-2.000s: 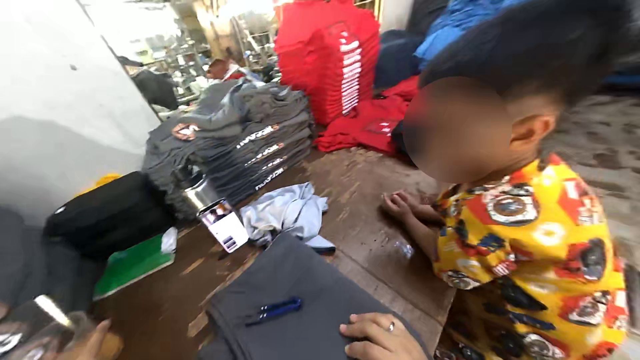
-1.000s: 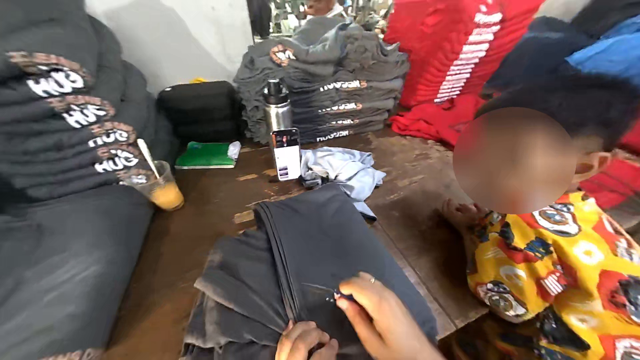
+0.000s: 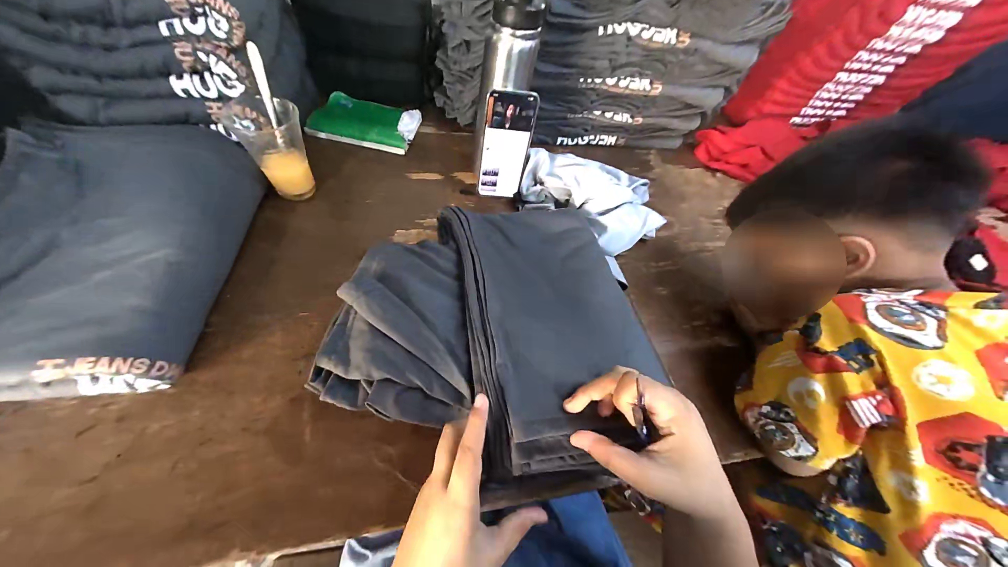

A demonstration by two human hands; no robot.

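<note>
A folded stack of dark grey cloth (image 3: 551, 315) lies on the wooden table, with loose folds (image 3: 402, 323) fanning out on its left. My left hand (image 3: 465, 488) touches the stack's lower left edge, fingers extended, nothing gripped. Above the stack's lower right corner is my right hand (image 3: 654, 441), with a small dark tool (image 3: 641, 409) held against the palm; its thumb and forefinger are apart near the cloth edge. The tool looks like thread snips, partly hidden by the fingers.
A person in a yellow printed shirt (image 3: 874, 394) leans at the right. Behind the stack are a phone (image 3: 504, 146), a steel bottle (image 3: 512, 59) and a pale crumpled cloth (image 3: 591, 189). A glass of orange drink (image 3: 287, 165) stands beside grey garments (image 3: 118, 236) at left. Red garments (image 3: 835, 71) are piled behind.
The blue-handled tool lay on the cloth two seconds ago; a dark tool is now in my right hand. My left hand has come to the stack's edge. The person's head has lowered.
</note>
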